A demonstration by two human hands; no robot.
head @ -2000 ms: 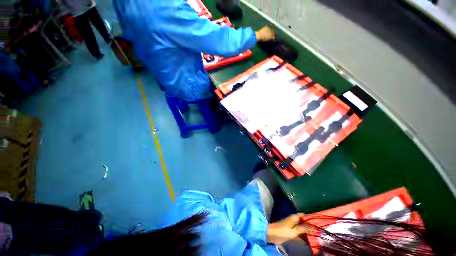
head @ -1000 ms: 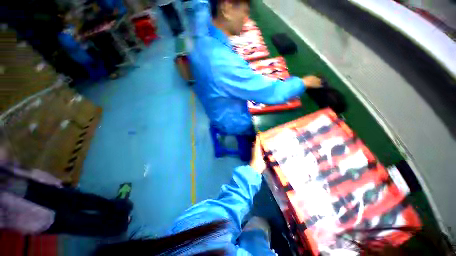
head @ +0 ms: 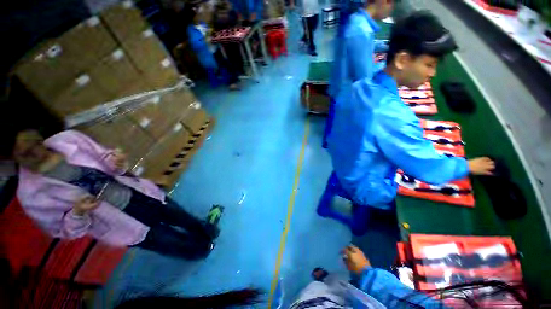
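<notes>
My left hand (head: pixel 355 259), small and blurred, is at the bottom right of centre, in a blue sleeve. Its fingers are slightly bent and hold nothing that I can see. It is left of a stack of orange-red watch trays (head: pixel 450 244) on the green bench, apart from it. Dark straps and shiny, pale covering show on the top tray. The stack is cut off by the bottom edge, with hair strands across its lower part. My right hand is not in view.
A worker in a blue smock (head: pixel 374 139) sits close on a blue stool (head: pixel 341 202), reaching to black items (head: pixel 504 193). More trays (head: pixel 444 192) lie beside them. A person in pink (head: pixel 103 211) stands left, before stacked cartons (head: pixel 103 66). A yellow line (head: pixel 294 199) crosses the blue floor.
The view has swung left, so the bench and trays sit further right and the cartons and person in pink show. My left hand has come off the left edge of the tray stack.
</notes>
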